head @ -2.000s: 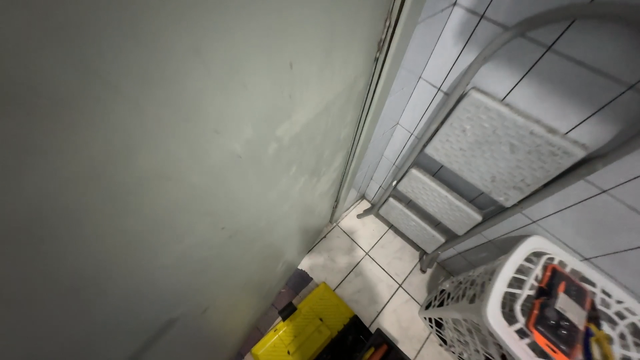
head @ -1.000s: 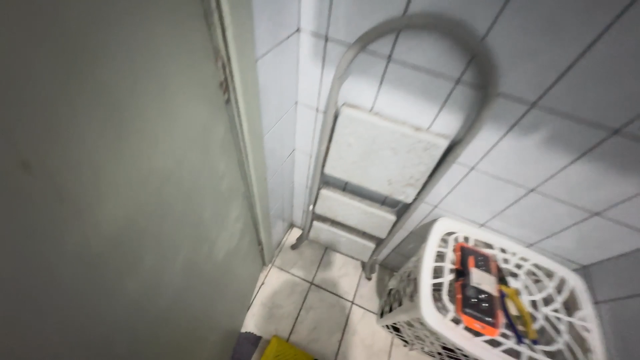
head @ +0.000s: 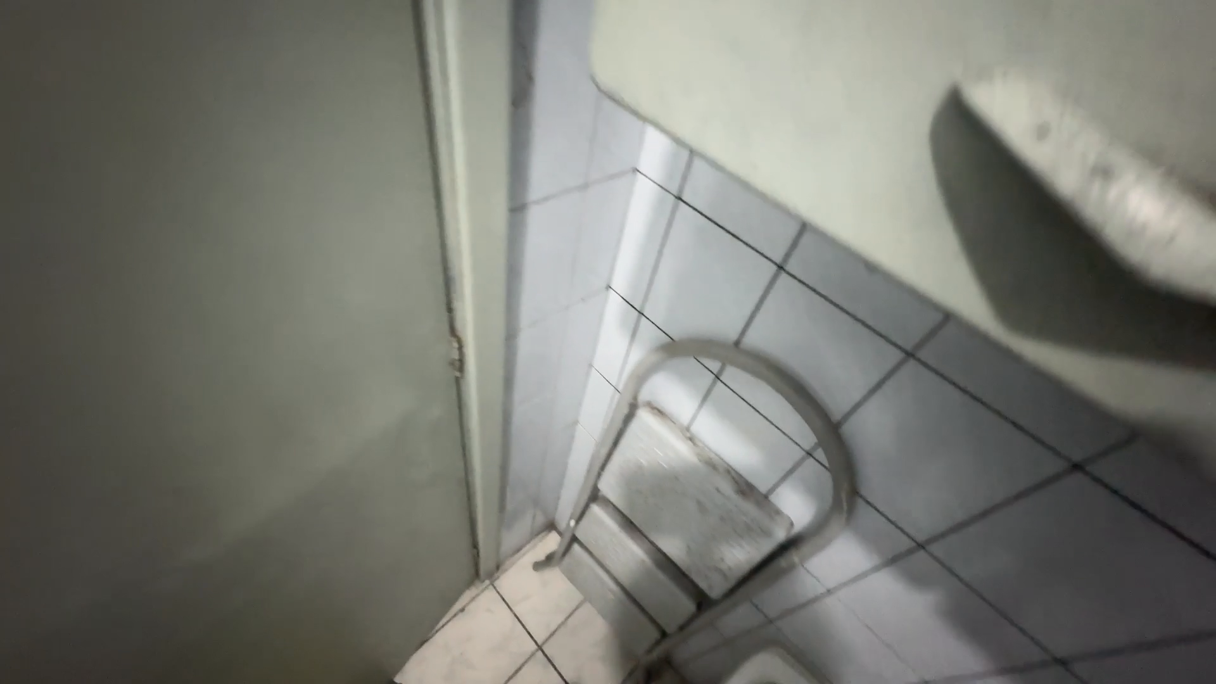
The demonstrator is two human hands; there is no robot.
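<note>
Neither of my hands shows in the head view. A folding step stool [head: 693, 503] with a curved metal tube frame and flat, scuffed steps leans folded against the tiled wall in the corner. Left of it a large greenish-grey door [head: 237, 313] fills much of the view, beside its pale frame [head: 480, 285]. A pale panel or box [head: 788, 114] with a rounded corner covers the upper right, and a whitish, blurred part [head: 1102, 180] juts from it over a dark shadow.
Blue-grey wall tiles [head: 988, 418] with dark joints stand behind the stool. Light floor tiles [head: 532, 617] lie at its feet. At the bottom edge shows a bit of a white plastic basket [head: 769, 668], mostly cut off.
The view has swung up a good deal. The yellow case and the orange-and-black thing on the basket have left the view, and the pale panel has come in.
</note>
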